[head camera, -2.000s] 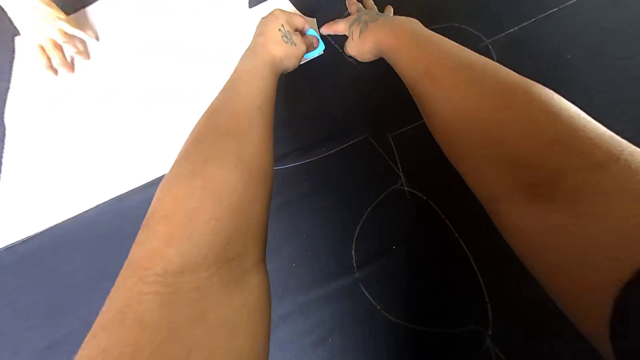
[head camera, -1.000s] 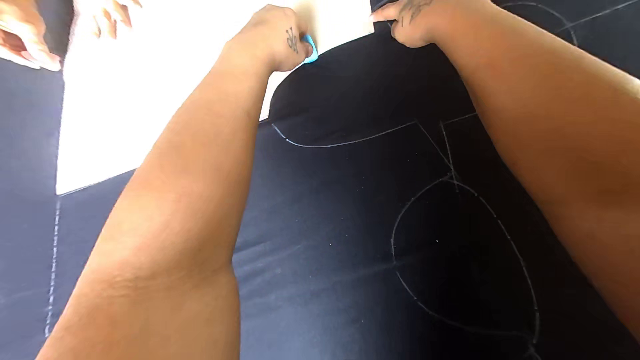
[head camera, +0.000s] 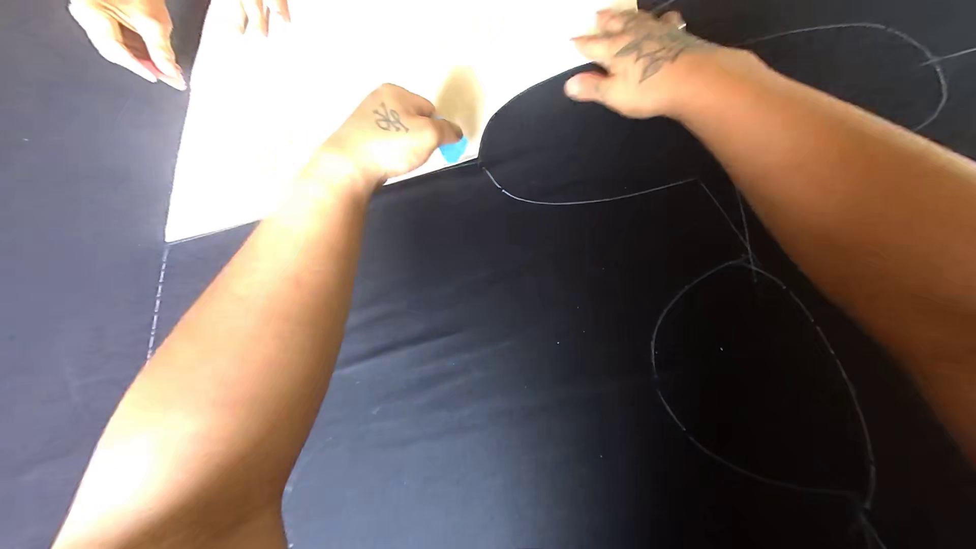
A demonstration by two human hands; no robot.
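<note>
A large white pattern sheet (head camera: 252, 145) lies flat on dark fabric (head camera: 488, 366). My left hand (head camera: 400, 133) is closed on a small flat blue object (head camera: 454, 150), perhaps tailor's chalk, at the sheet's lower edge near where its curved cutout starts. My right hand (head camera: 637, 65) has its fingers spread over the sheet's right part, the thumb resting beside the curved edge on the fabric. It holds nothing that I can see. Thin white lines (head camera: 579, 203) are drawn on the fabric, one of them running on from the sheet's corner below the cutout.
Another person's hand (head camera: 133, 38) is at the sheet's left edge, and more fingers (head camera: 263, 11) rest on the sheet at the top. A closed white outline (head camera: 654, 351) is drawn at the lower right, another curve (head camera: 877, 25) at the upper right.
The view has shifted, showing more of the sheet and its curved cutout. My right hand has gone from a pointing pose at the sheet's edge to spread fingers on the sheet.
</note>
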